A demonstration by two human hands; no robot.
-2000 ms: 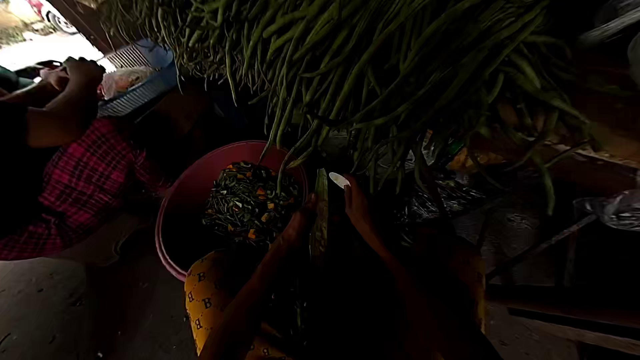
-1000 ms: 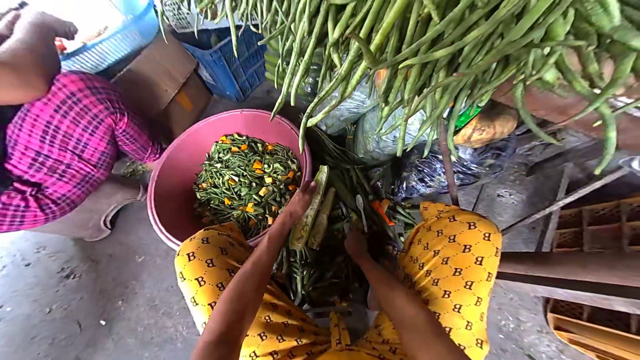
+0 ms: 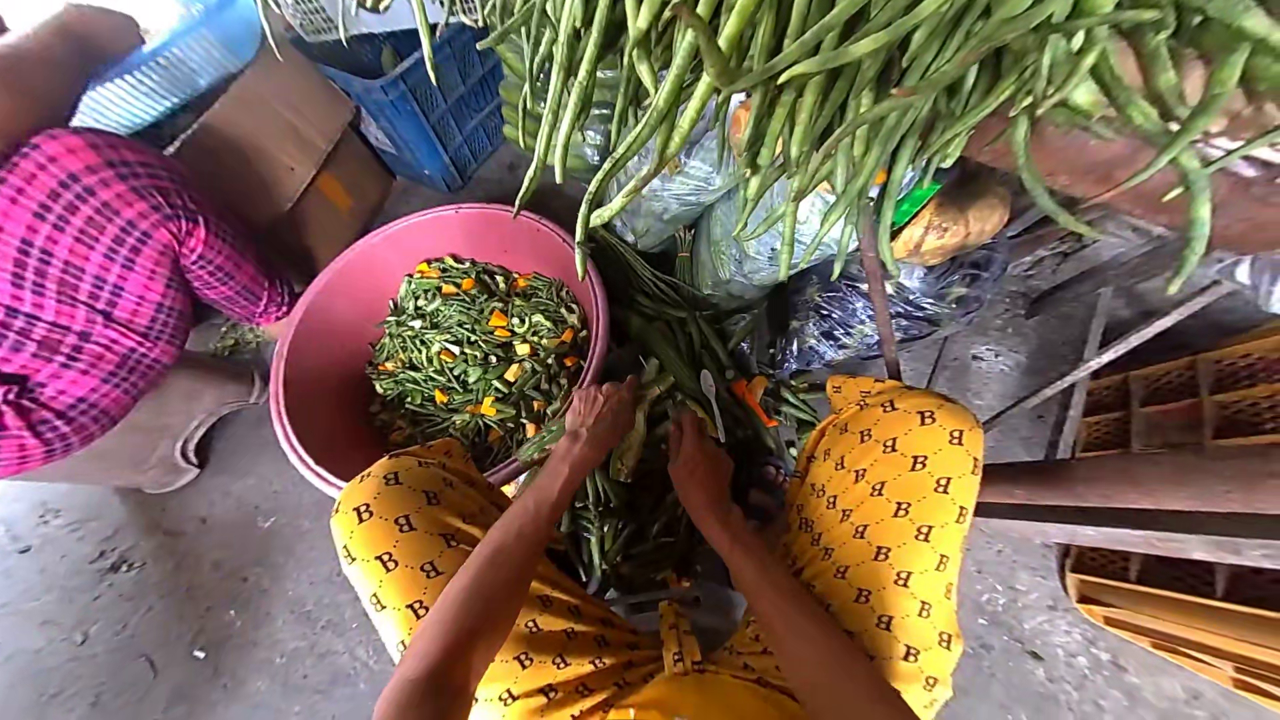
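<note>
A pink plastic tub (image 3: 335,300) stands at my left knee, partly filled with cut green beans and orange vegetable pieces (image 3: 480,355). My left hand (image 3: 600,415) is closed around a long pale-green vegetable (image 3: 632,440) beside the tub's right rim. My right hand (image 3: 695,455) is low between my knees, just right of that vegetable; its fingertips are in shadow and what they hold is unclear. A white-handled utensil (image 3: 712,400) shows beside the right fingers. Beneath both hands lies a heap of green beans (image 3: 610,520), with an orange piece (image 3: 752,402) to the right.
Long green beans (image 3: 800,90) hang over the top edge. Behind the tub are a blue plastic crate (image 3: 430,110) and a cardboard box (image 3: 290,140). A person in pink plaid (image 3: 90,290) sits at left. Plastic bags (image 3: 760,230) lie ahead; wooden bars (image 3: 1130,490) and crates (image 3: 1180,390) stand right.
The picture has gone from dark to bright. Since a second ago, the pale-green vegetable in my left hand has tilted and sits lower, and my right hand has come closer to the left.
</note>
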